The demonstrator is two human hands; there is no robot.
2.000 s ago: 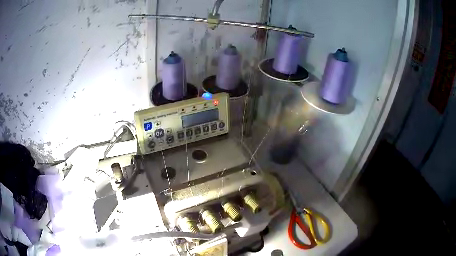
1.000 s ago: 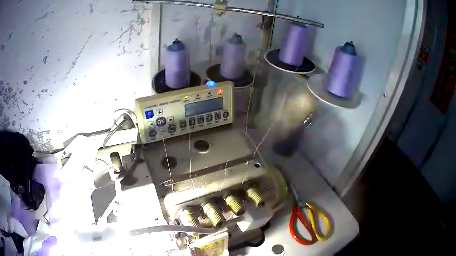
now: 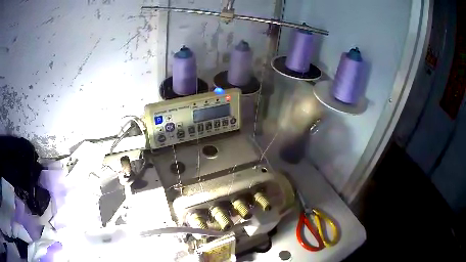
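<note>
The cream overlock machine (image 3: 225, 179) fills the centre, with a row of brass-coloured tension knobs (image 3: 222, 217) on its front. A grey-white curved tube (image 3: 173, 232) crosses in front of the knobs. A yellowish label block (image 3: 219, 250) sits below them at the bottom edge. White and pale lilac fabric pieces (image 3: 25, 215) lie at the lower left, partly lost in lamp glare. The needle area cannot be made out in the glare. Neither of my hands can be seen.
A control panel (image 3: 193, 118) stands behind the machine head. Purple thread cones (image 3: 349, 78) stand on discs below a metal rod (image 3: 255, 20). Scissors with red and yellow handles (image 3: 318, 230) lie to the right. A black cloth or bag (image 3: 20, 169) is at far left.
The camera view has shifted slightly. The fabric pieces at the lower left look differently arranged, though glare hides the details. The machine and scissors stay in place.
</note>
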